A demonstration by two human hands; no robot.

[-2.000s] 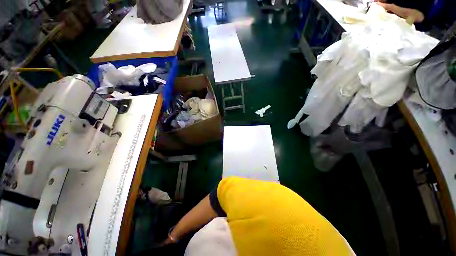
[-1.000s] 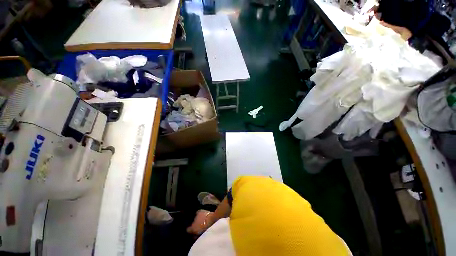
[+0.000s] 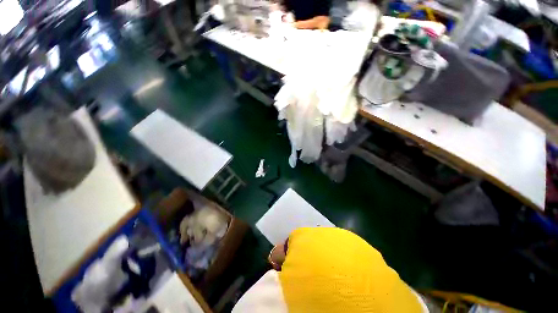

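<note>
A yellow sleeve, which looks like that of my right arm, fills the bottom middle, with a pale part of clothing beside it. Only a small bare part of my right hand or wrist [image 3: 278, 255], with a thin band, shows at the sleeve's left edge. The fingers are hidden, and I cannot tell whether they hold anything. My left hand is not in view. A white bench stool top [image 3: 292, 215] lies just beyond the sleeve, partly covered by it.
A longer white bench [image 3: 180, 147] stands ahead-left. A cardboard box [image 3: 235, 241] of cloth and a blue-edged bin [image 3: 160, 235] are lower left. White pieces [image 3: 315, 113] hang from a table where a person's arm shows. A grey cloth [image 3: 459, 79] lies on the right table [image 3: 508, 153]. White scrap lies on the floor.
The view has swung to the right. The JUKI machine has left the picture and the right table has come in. The hand, visible low down before, is now mostly hidden by the sleeve.
</note>
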